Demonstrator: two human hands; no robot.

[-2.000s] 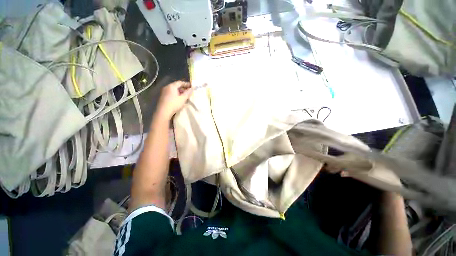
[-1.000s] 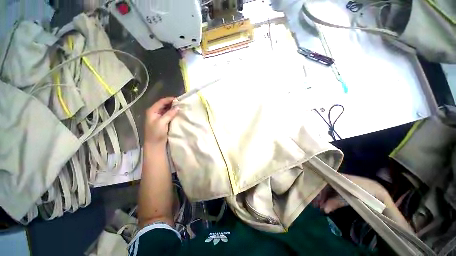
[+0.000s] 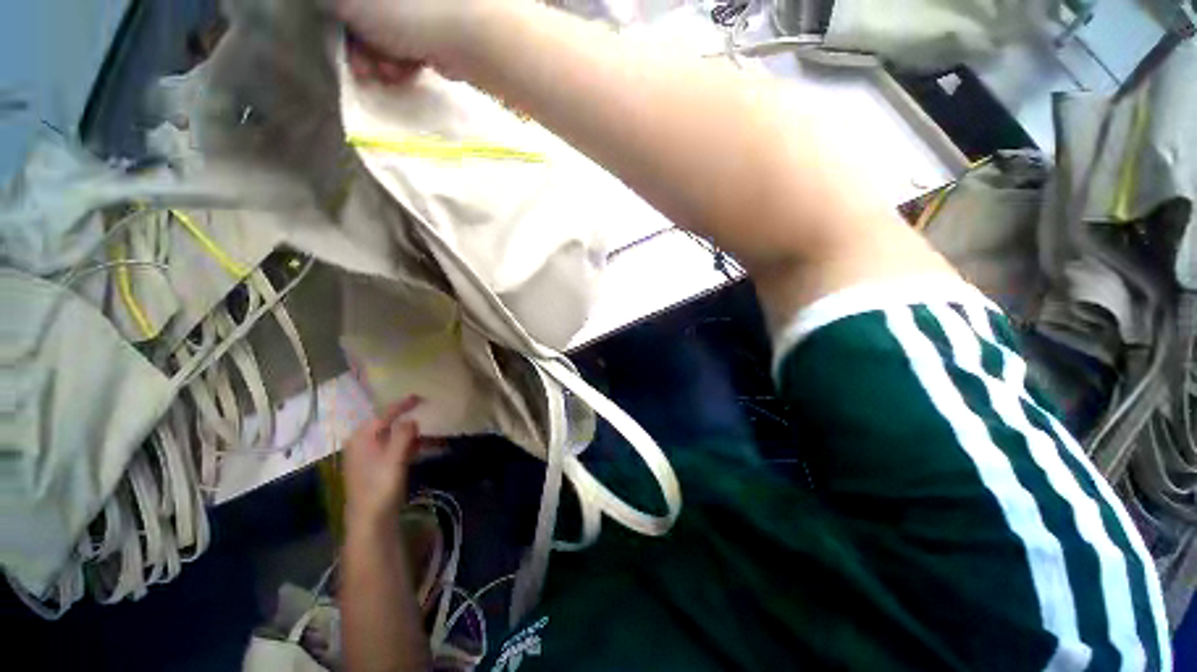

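Note:
The beige bag body is lifted and turned over the near left part of the table. Its yellow tape runs across the upper panel, and beige straps hang in loops toward the lap. My right hand is at the top left, closed on the bag's upper edge, partly cut off by the frame edge and blurred. My left hand is below, at the lower edge of a beige panel, with one finger raised; whether it grips the cloth cannot be told. The machine head and clamp are not visible.
Stacked bag pieces with yellow strips and dangling straps lie at the left. More beige pieces are at the right. The white table shows behind the bag. My right forearm crosses the upper middle.
My right hand has swung from the lower right to the upper left, lifting and turning the bag. My left hand has moved down from the panel's upper corner. The view has shifted.

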